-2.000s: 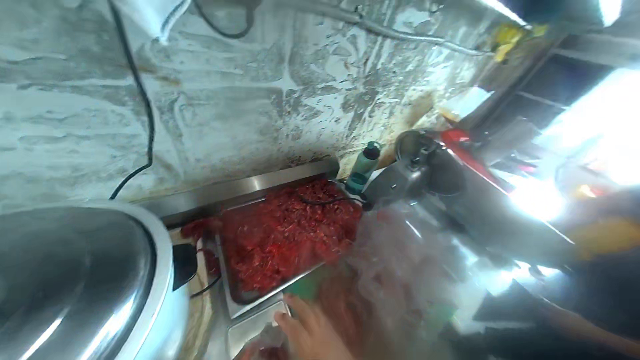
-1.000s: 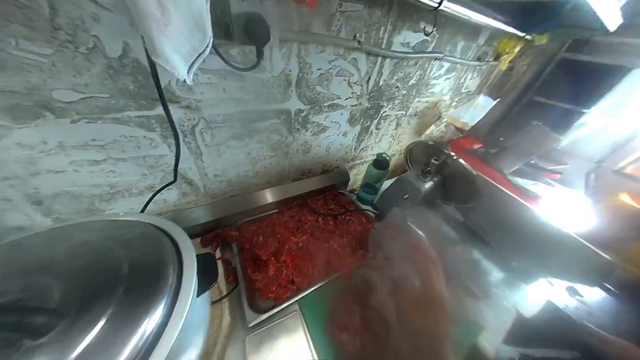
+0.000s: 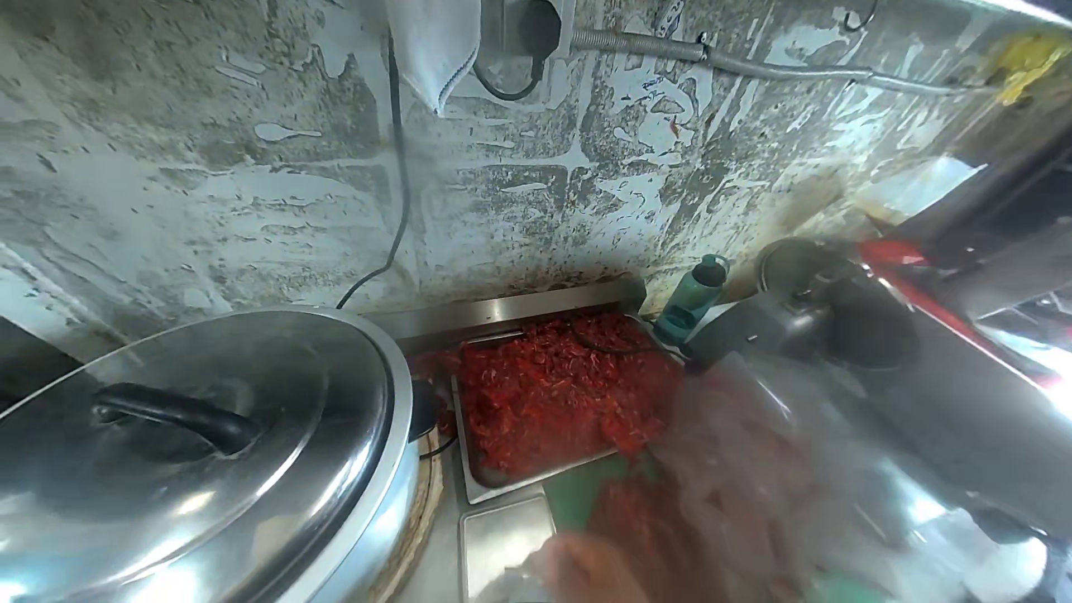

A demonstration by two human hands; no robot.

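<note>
Red sliced meat (image 3: 561, 394) fills a metal tray (image 3: 481, 490) set against the wall. At the bottom edge, what appears to be my left hand (image 3: 590, 569) is blurred, beside more red meat (image 3: 653, 536) over a green board (image 3: 582, 494). Its fingers and any grip cannot be made out. A clear plastic bag (image 3: 754, 477), with reddish contents, lies just right of the tray, also blurred. A dark cord crosses the meat in the tray. My right hand cannot be made out.
A large pot with a shiny lid (image 3: 276, 494) and black handle stands at left. A small metal lid (image 3: 507, 536) lies below the tray. A green bottle (image 3: 693, 297) stands behind, near dark metal equipment (image 3: 871, 327). A white cloth (image 3: 435, 42) hangs above.
The plastic bag has shifted and changed shape beside the tray. The hand seen at the bottom two seconds ago is low in view again now. The view has turned somewhat left.
</note>
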